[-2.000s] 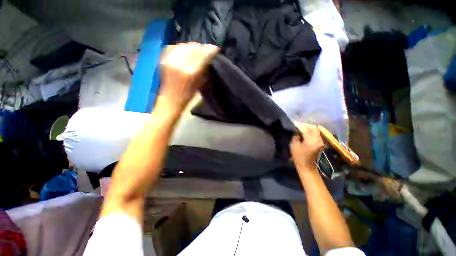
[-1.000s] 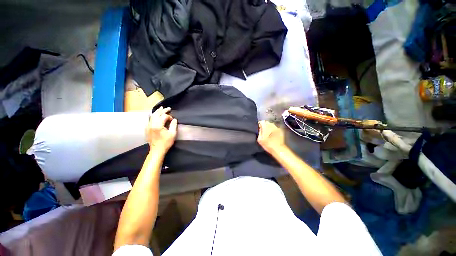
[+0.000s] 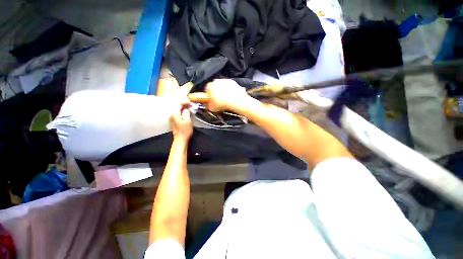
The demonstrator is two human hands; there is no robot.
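My right hand is closed on the orange-brown handle of the steam iron, which lies over the dark garment on the padded arm. The dark garment is draped along the front of the pale padded arm. My left hand is at the garment's left edge, close beside the iron's tip; its fingertips are blurred, and whether they pinch the cloth cannot be told. The hose runs right from the iron.
A crumpled dark garment pile lies behind the padded arm. A blue bar stands behind its left part. A pink and white card is at the front left edge. Pink cloth hangs lower left.
The iron has come from the right end of the table onto the garment, now in my right hand. Its hose now crosses the table's right side. My left hand stays near the garment's left edge.
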